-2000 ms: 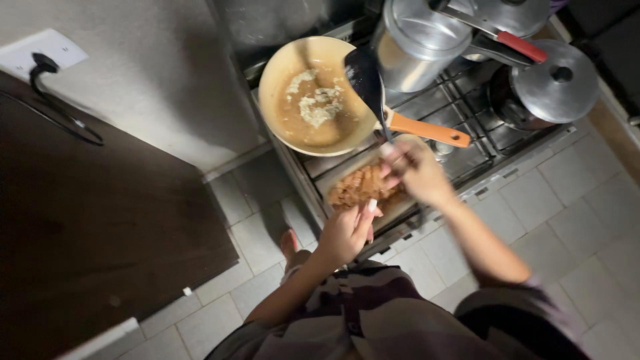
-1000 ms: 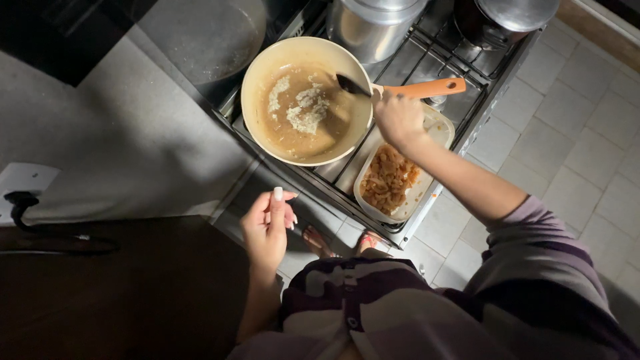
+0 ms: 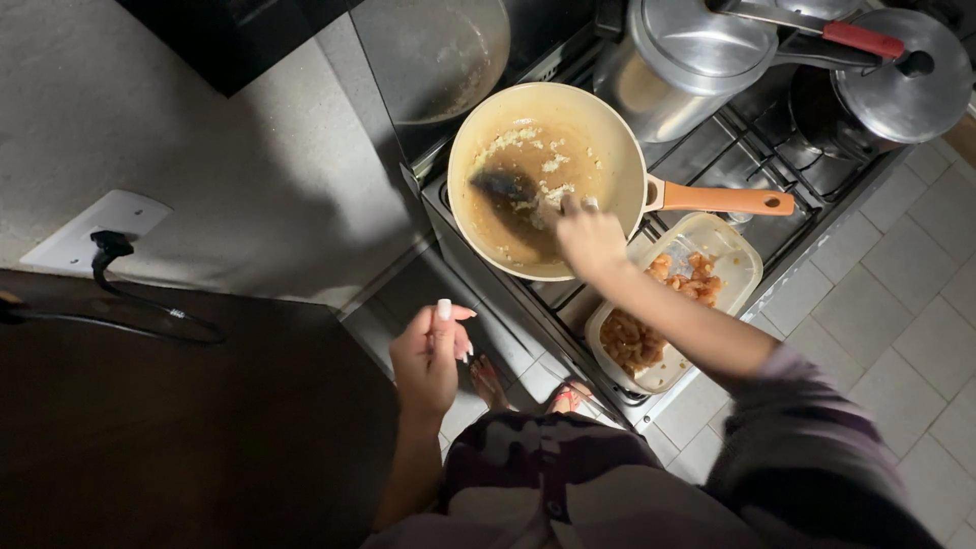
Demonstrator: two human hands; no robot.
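Observation:
My right hand grips the handle of a dark cooking spoon or ladle, whose blurred head rests in a cream-coloured frying pan with an orange handle. Light, minced bits like chopped garlic lie in brownish oil in the pan. Below the right forearm, a translucent plastic container holds pieces of raw-looking seasoned meat. My left hand hangs in front of the stove's edge, fingers curled and thumb up, and touches nothing visible.
A tall aluminium pressure cooker stands behind the pan. To its right is a dark pot with an aluminium lid, near a red-handled utensil. Burner grates lie beneath. A wall socket with a black plug is at left.
Two seconds ago both hands were together over the container; since then the left has drawn away and the right has moved to the pan. The light bits are more spread out.

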